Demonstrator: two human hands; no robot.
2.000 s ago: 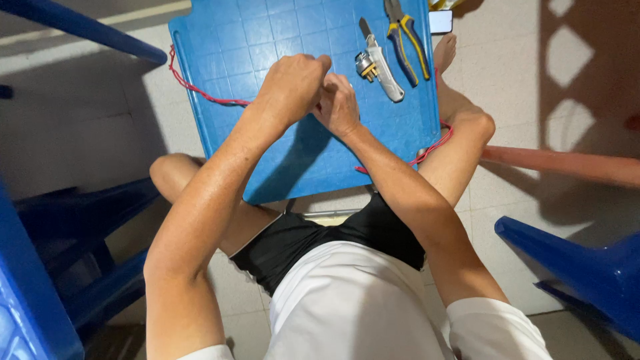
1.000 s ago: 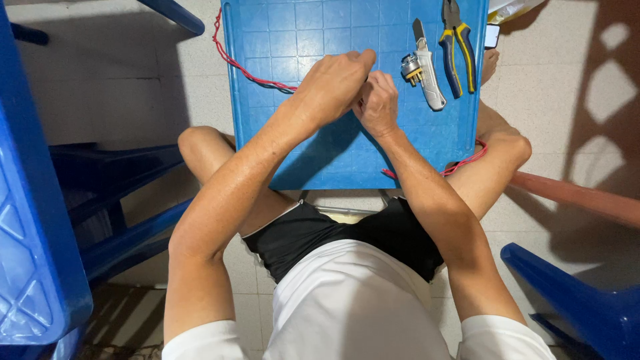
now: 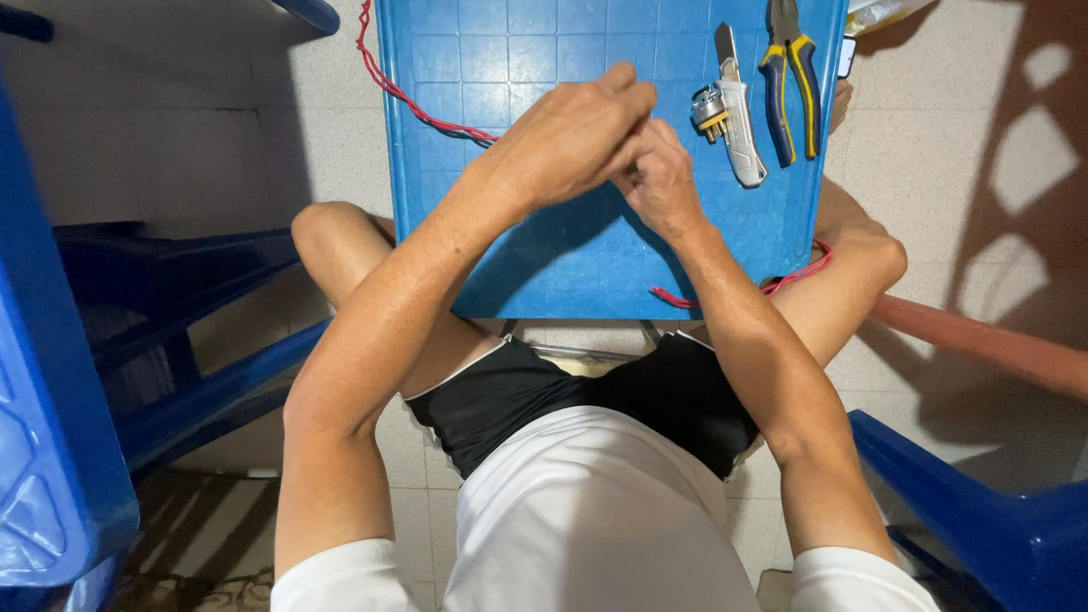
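Observation:
My left hand and my right hand meet above a blue plastic table, fingers bunched together. A twisted red and dark wire comes in from the left and runs under my left hand; whether the fingers pinch it is hidden. Right of my hands a round metal plug part with brass pins rests against a utility knife, its blade out. Combination pliers with blue and yellow handles lie beside the knife. A red wire end lies at the near edge, under my right forearm.
Blue plastic chairs stand at the left and lower right. A reddish bar extends from the right toward my knee. A phone and a plastic bag lie beyond the table's right edge.
My hands stay close together over the table, with small shifts of the fingers. The plug part, knife and pliers keep their places on the table. The view has shifted.

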